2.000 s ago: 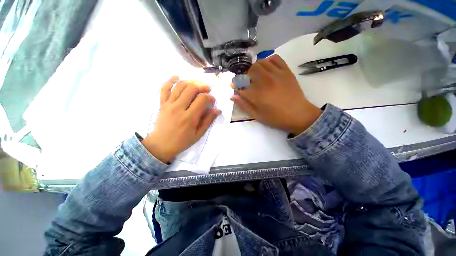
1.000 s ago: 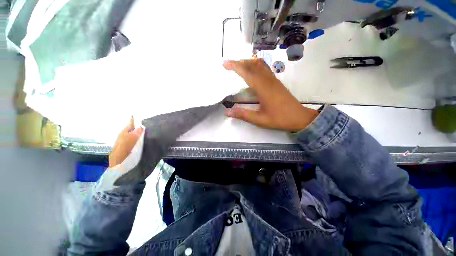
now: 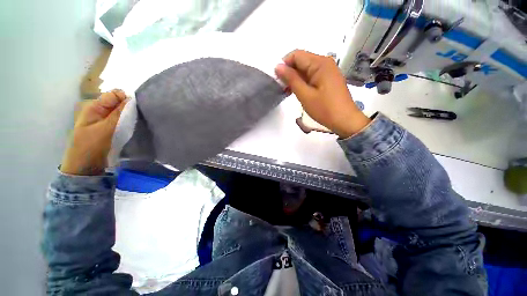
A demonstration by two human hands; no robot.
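A grey fabric piece (image 3: pixel 202 110) with a white edge is stretched between my two bare hands over the left part of the table and its front edge. My left hand (image 3: pixel 97 130) pinches its left end, where a white fold shows. My right hand (image 3: pixel 320 87) pinches its right end between thumb and fingers, left of and a little below the sewing machine (image 3: pixel 399 37). The machine's needle area is not clearly seen. White cloth lies behind the grey piece, too bright to tell its layers.
Black thread snips (image 3: pixel 431 113) lie right of the machine head. A green round object (image 3: pixel 516 177) is at the right edge. A measuring strip (image 3: pixel 289 171) runs along the table front. White cloth (image 3: pixel 159 231) hangs below at left, near a blue bin (image 3: pixel 136 181). Pale green fabric is at back left.
The fabric has left the needle area and is held up, its grey side spread out. My left hand moved left, and my right hand closed on the other end. The view has shifted left.
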